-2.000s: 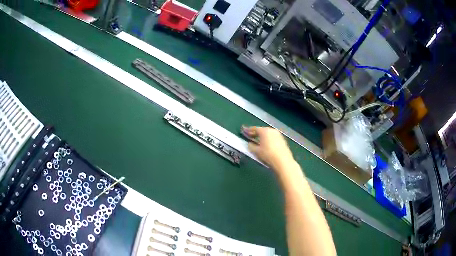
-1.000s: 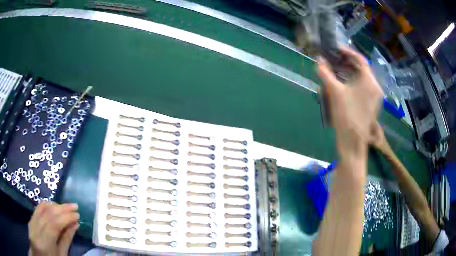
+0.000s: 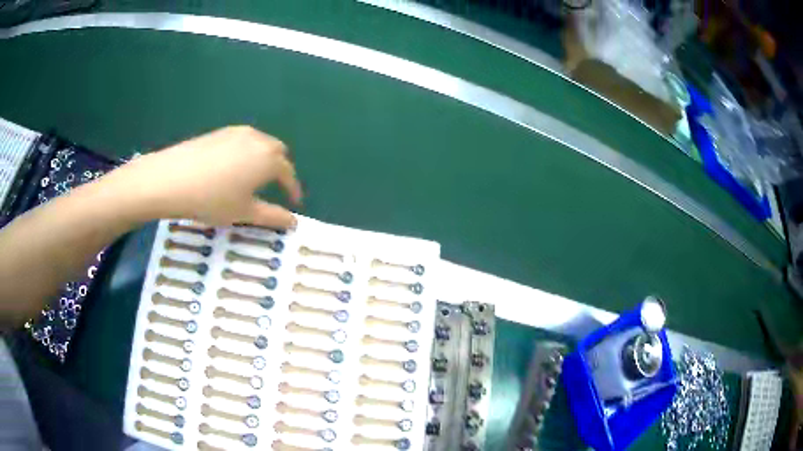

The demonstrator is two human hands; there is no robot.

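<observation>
My left hand (image 3: pixel 238 176) reaches in from the left, over the top left of the white parts tray (image 3: pixel 430 264). Its thumb and a finger are apart, with nothing visible between them. The thumb tip is at the tray's top edge. The tray holds slim headed parts (image 3: pixel 405 264) in four columns of tan slots. Two grey fixture bars (image 3: pixel 478 379) stand side by side against the tray's right edge. A third fixture bar (image 3: pixel 537 396) lies slanted further right. My right hand is out of view.
My left forearm partly covers the black tray of small rings (image 3: pixel 63 299). A blue bin (image 3: pixel 583 388) with a round-topped bottle (image 3: pixel 643 352) is at the right, beside loose small metal parts (image 3: pixel 700 396). A pale rail crosses the green surface; plastic bags lie far right.
My left hand has moved from the lower left up over the tray's top. My right hand, holding something dark and blurred, has left the picture. Extra fixture bars now show right of the tray.
</observation>
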